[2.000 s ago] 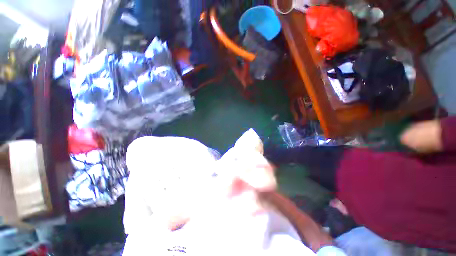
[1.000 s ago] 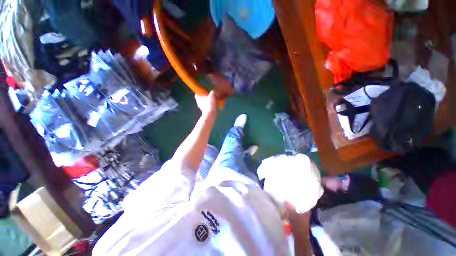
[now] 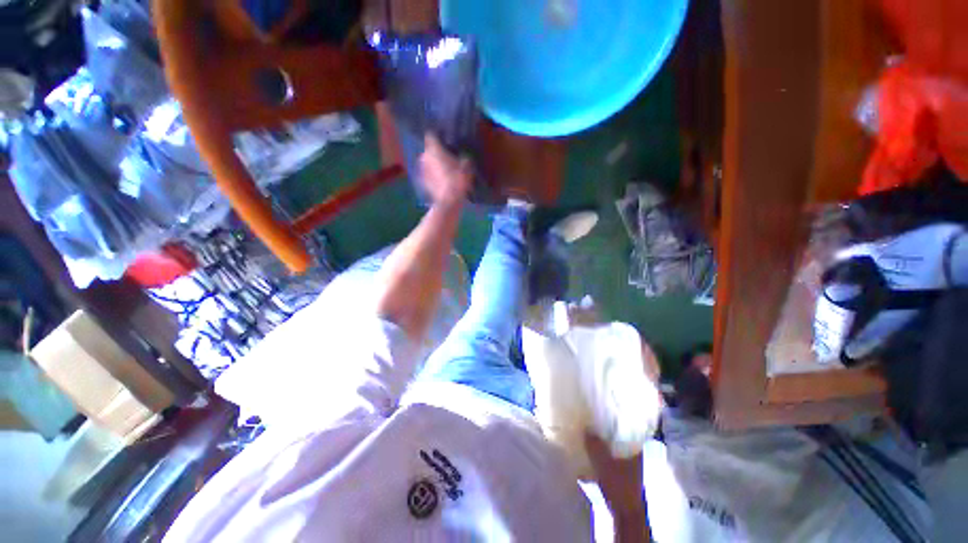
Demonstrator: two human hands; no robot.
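The cream garment [image 3: 607,384] is bunched at the right of my lap, beside my blue-jeaned leg. My right hand [image 3: 609,451] holds it from below; the cloth covers most of the fingers. My left hand [image 3: 444,175] is stretched forward, slightly blurred, and grips the near part of a dark plastic-wrapped item [image 3: 433,93]. This item is shiny and lies against the left side of the blue tub [image 3: 578,69]. The exact finger positions on it are unclear.
A curved wooden chair [image 3: 202,138] stands front left, with bagged garments [image 3: 90,191] beyond it. A wooden table [image 3: 743,276] at right bears an orange-red bag [image 3: 923,122] and a black backpack [image 3: 934,361]. A cardboard box [image 3: 96,371] is at lower left.
My left hand has left the chair's curved rail and is now on the dark wrapped item. The tub and table appear nearer. The cream garment stays with my right hand and hangs looser.
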